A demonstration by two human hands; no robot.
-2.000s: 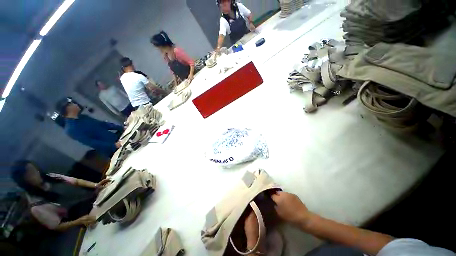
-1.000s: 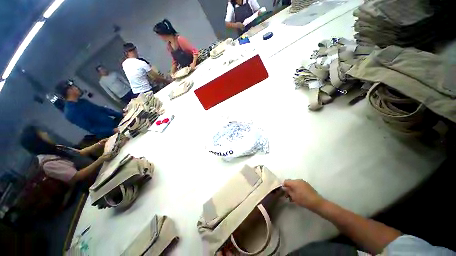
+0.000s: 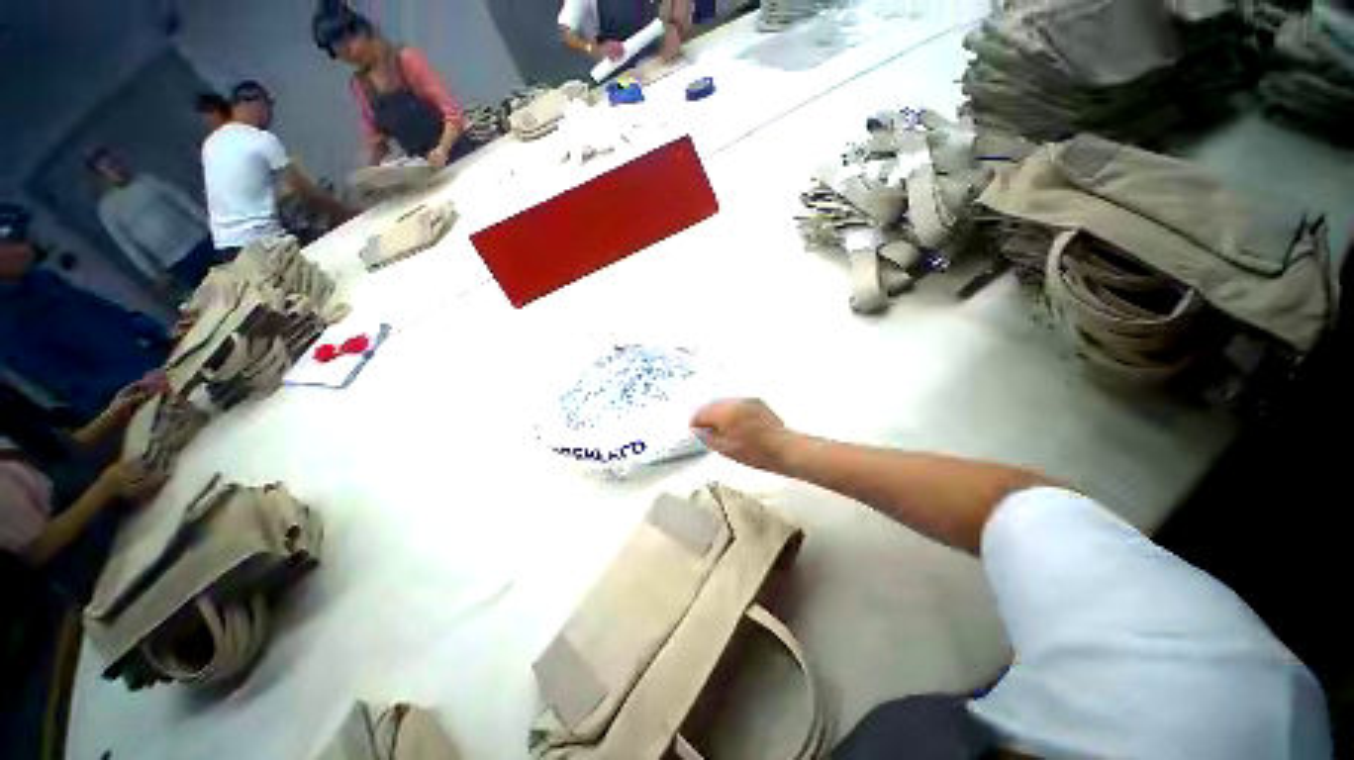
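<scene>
A beige handbag (image 3: pixel 646 616) lies flat on the white-covered table at the lower middle, its loop handle towards me. My right hand (image 3: pixel 738 431) is at the right edge of the clear polybag (image 3: pixel 624 404), which holds small white and blue packets. Its fingers are bent together; whether they hold a packet or the bag's edge cannot be told. My left hand is not in view.
A red board (image 3: pixel 597 220) lies beyond the polybag. A strap heap (image 3: pixel 898 201) and stacked bags (image 3: pixel 1173 245) are at the right. Handled bags (image 3: pixel 208 572) and a card with red pieces (image 3: pixel 339 356) are at the left. Several people work along the far side.
My right hand has let go of the handbag's edge and moved up to the polybag. The view has shifted, so most things sit further left. The handbag lies without my right hand on it.
</scene>
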